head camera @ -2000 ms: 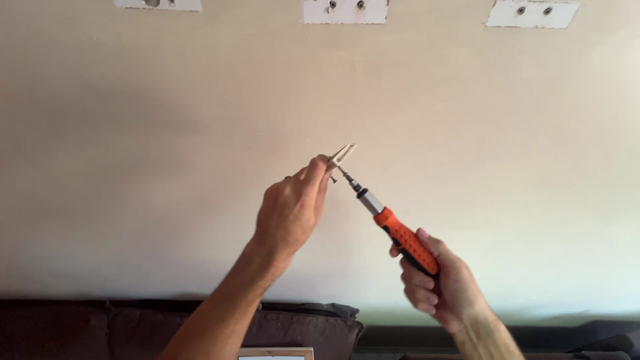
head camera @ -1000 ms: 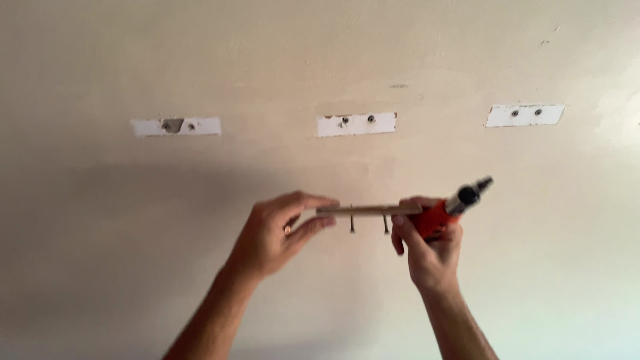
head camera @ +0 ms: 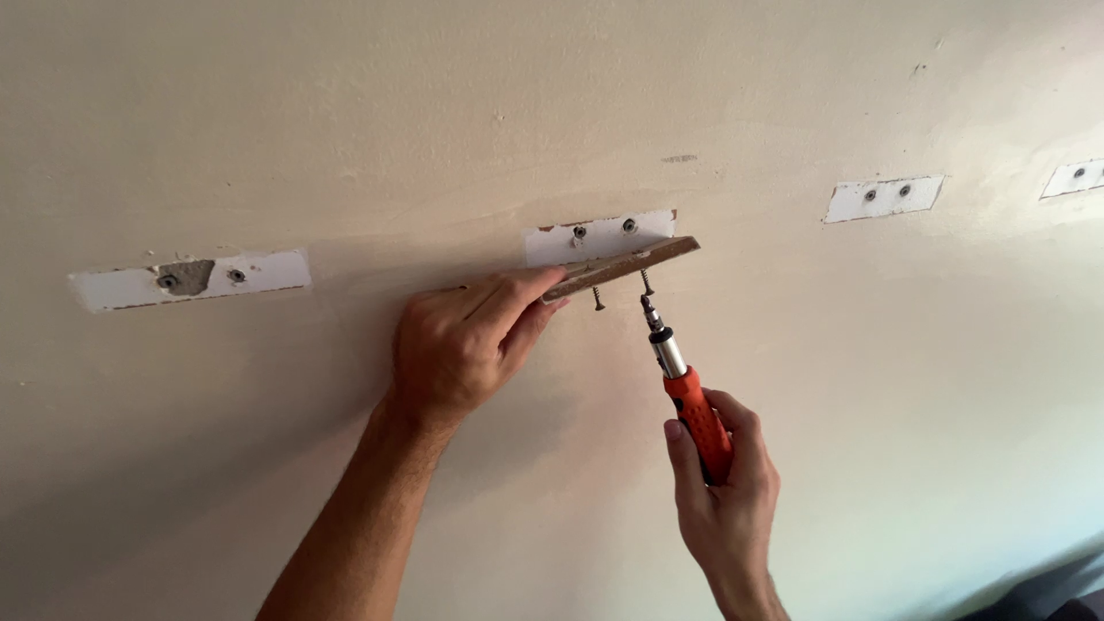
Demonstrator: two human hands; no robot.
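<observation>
My left hand [head camera: 461,341] pinches the left end of a flat, brown-edged piece [head camera: 630,269], perhaps a wooden block, and holds it tilted just below the middle white patch [head camera: 552,248] on the wall. Two screws stick out of the piece's underside, a left screw [head camera: 599,299] and a right screw [head camera: 647,282]. My right hand [head camera: 729,492] grips the red handle of a screwdriver [head camera: 700,418], its bit pointing up close to the head of the right screw. Whether bit and screw touch, I cannot tell. Two wall plugs show above the piece.
A white patch with two wall plugs and chipped plaster [head camera: 185,278] lies on the wall at left. Another patch [head camera: 884,199] with two plugs is at right, and a further one [head camera: 1074,178] meets the right edge. Something dark [head camera: 1048,591] fills the lower right corner.
One second ago both hands held the piece level, below the patches; now my left hand alone holds it, tilted near the middle patch. My right hand has let it go, and the screwdriver now points at the screw.
</observation>
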